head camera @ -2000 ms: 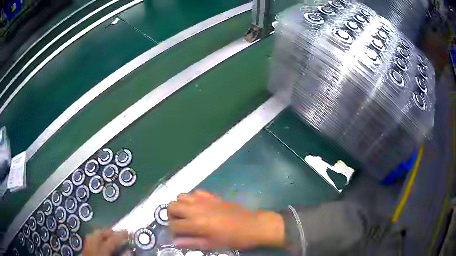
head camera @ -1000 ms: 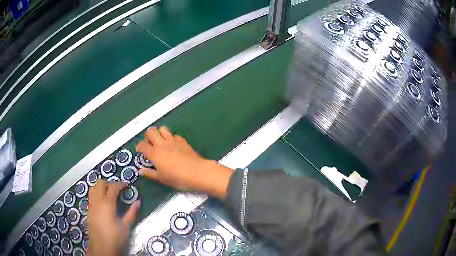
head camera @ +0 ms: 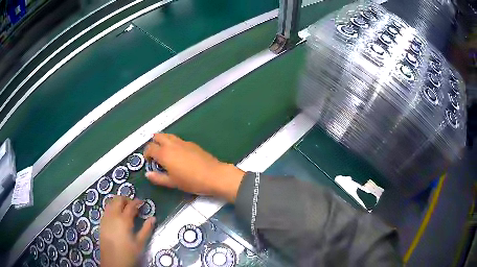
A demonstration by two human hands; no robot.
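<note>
Several round parts with silver rings and dark centres lie in rows on the green conveyor belt at the lower left. My right hand is over the belt at the upper end of the rows, fingers curled around a round part. My left hand is lower left, with its thumb and fingers beside a round part; whether it grips it I cannot tell. A clear blister tray with pale-centred round parts is at the bottom edge, partly cut off.
A tall stack of clear trays stands at the right, round parts on top. A grey upright post is bolted beside the belt. White side rails edge the belt. A paper slip is at the left, torn white paper at the right.
My right hand has moved from over the tray to the parts on the belt. My left hand has moved up and right among the parts. The tray's parts are now uncovered.
</note>
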